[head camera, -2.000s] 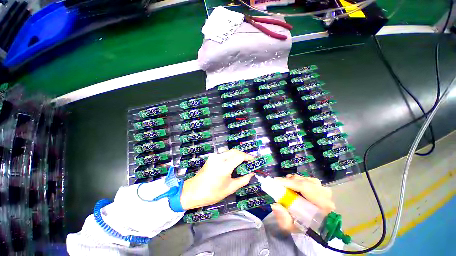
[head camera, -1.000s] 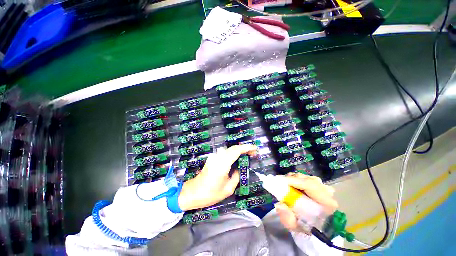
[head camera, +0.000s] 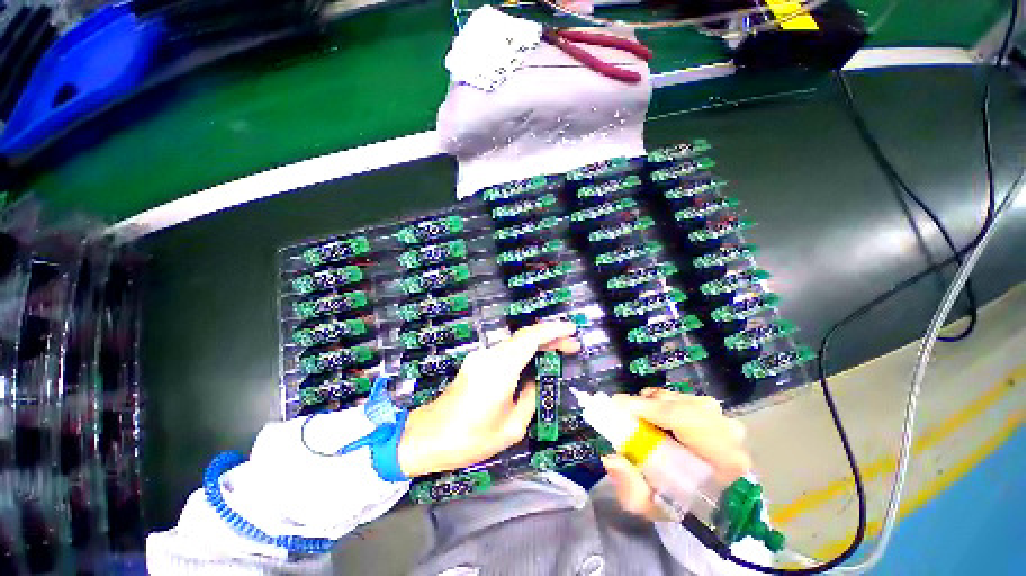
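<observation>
My left hand (head camera: 478, 399), with a blue wrist strap, holds a narrow green circuit board (head camera: 548, 396) upright in the view, its long side running away from me, over the middle of the tray. My right hand (head camera: 681, 439) grips a clear glue syringe (head camera: 675, 467) with a yellow band and green rear cap. Its white nozzle points at the board's right side; whether the tip touches cannot be told. The clear tray (head camera: 388, 239) carries rows of similar boards in several columns. The tray slots under my hands are partly hidden.
A pale cloth (head camera: 551, 118) behind the tray bears a white label (head camera: 492, 47) and red-handled pliers (head camera: 602, 56). Stacked trays (head camera: 68, 394) stand at left, a blue bin (head camera: 84, 73) far left, and a black box (head camera: 799, 43) far right. A black hose (head camera: 833, 394) and clear tubing (head camera: 914, 394) run at right.
The held board has turned from lying crosswise to pointing away from me since two seconds ago. Since one second ago, the syringe has shifted slightly left and the green cap's angle has changed.
</observation>
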